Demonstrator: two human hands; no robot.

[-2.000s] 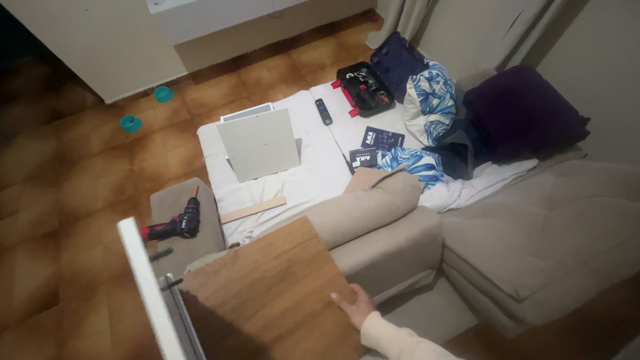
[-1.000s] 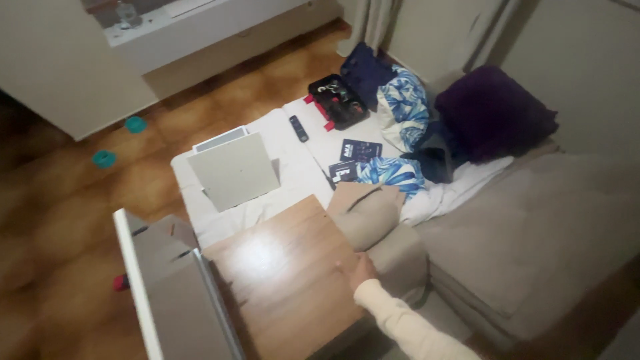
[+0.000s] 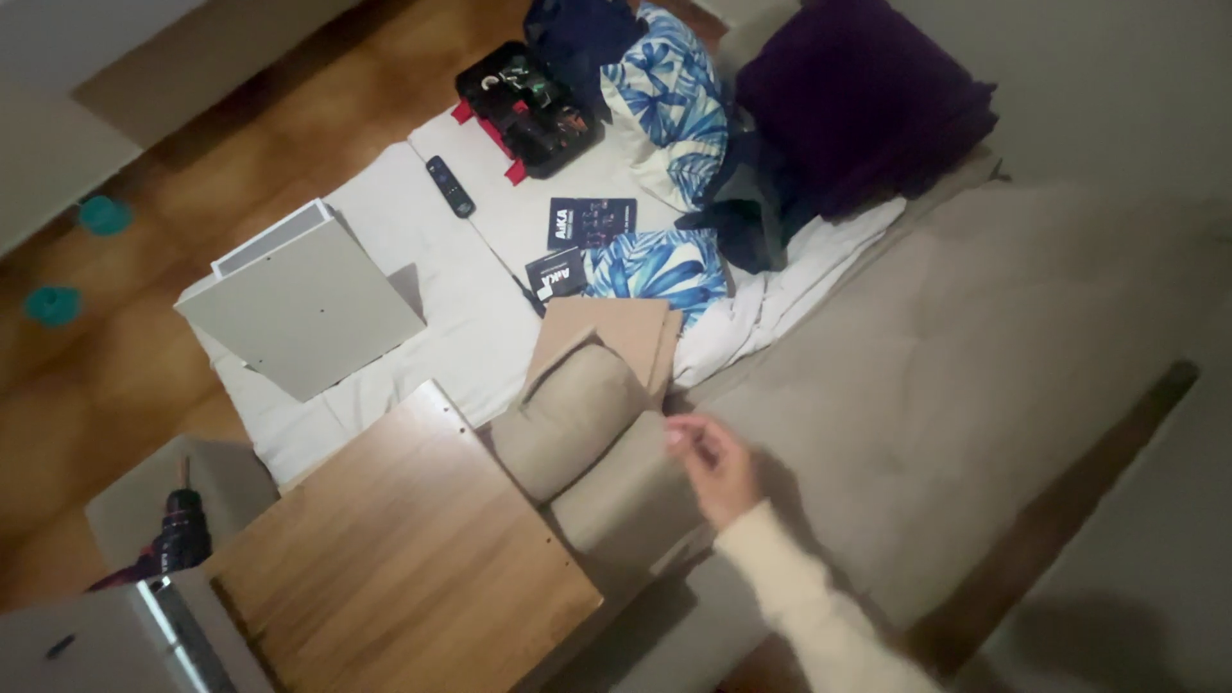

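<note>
My right hand, in a cream sleeve, is raised over the sofa with its fingers curled. Whether something small is between the fingertips cannot be told. To its left lies a wood-grain panel with small holes along its right edge, apart from the hand. At the lower left, a light panel with a metal rail meets the wooden panel. A cordless drill with a bit in its chuck rests beyond them. My left hand is out of view.
A white-covered seat holds a light drilled board, a remote control, booklets and an open tool case. Brown boards lean by the sofa armrest. Patterned pillows and a purple cushion lie farther back. Teal rings are on the tiled floor.
My right hand has let go of the wooden panel's right edge and moved away from it. The drill, mostly hidden one second ago, shows again. The view has shifted.
</note>
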